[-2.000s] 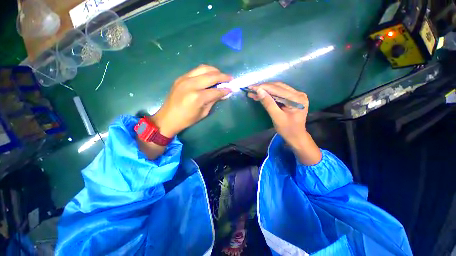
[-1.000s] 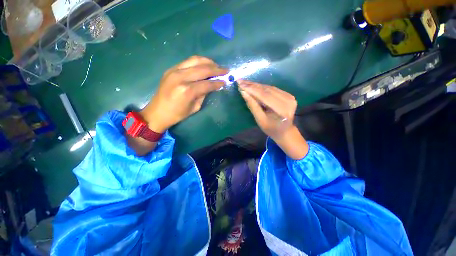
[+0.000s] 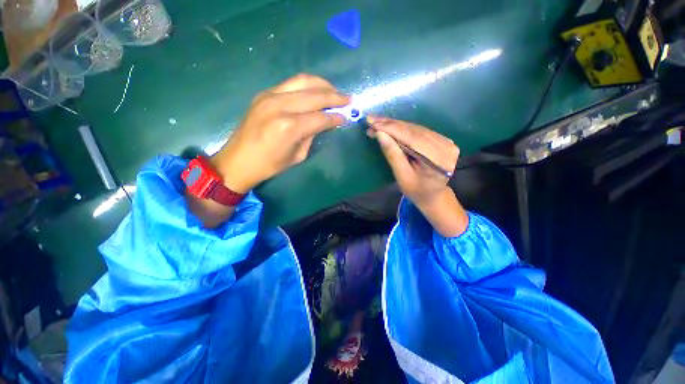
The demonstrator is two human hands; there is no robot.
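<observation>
My left hand (image 3: 289, 124) pinches a small part (image 3: 354, 114) between thumb and fingertips above the green bench mat. The part shows a dark round spot with a pale rim, and glare hides the rest of it. My right hand (image 3: 417, 154) holds a thin dark stick-like tool (image 3: 428, 162) like a pen. Its rear end shows beyond the palm, and its tip is close to the part at the right. I cannot tell whether the tip touches the part.
A blue triangular pick (image 3: 345, 28) lies beyond my hands on the green mat (image 3: 248, 45). Clear plastic cups (image 3: 101, 54) with tiny pale pieces stand far left. A grey bar (image 3: 97, 157) lies left. A yellow-black box (image 3: 605, 54) with a cable stands far right.
The dark tool shows again beyond my right palm. A yellow-orange thick object in front of the yellow-black box is gone from view. My left hand still holds the small part.
</observation>
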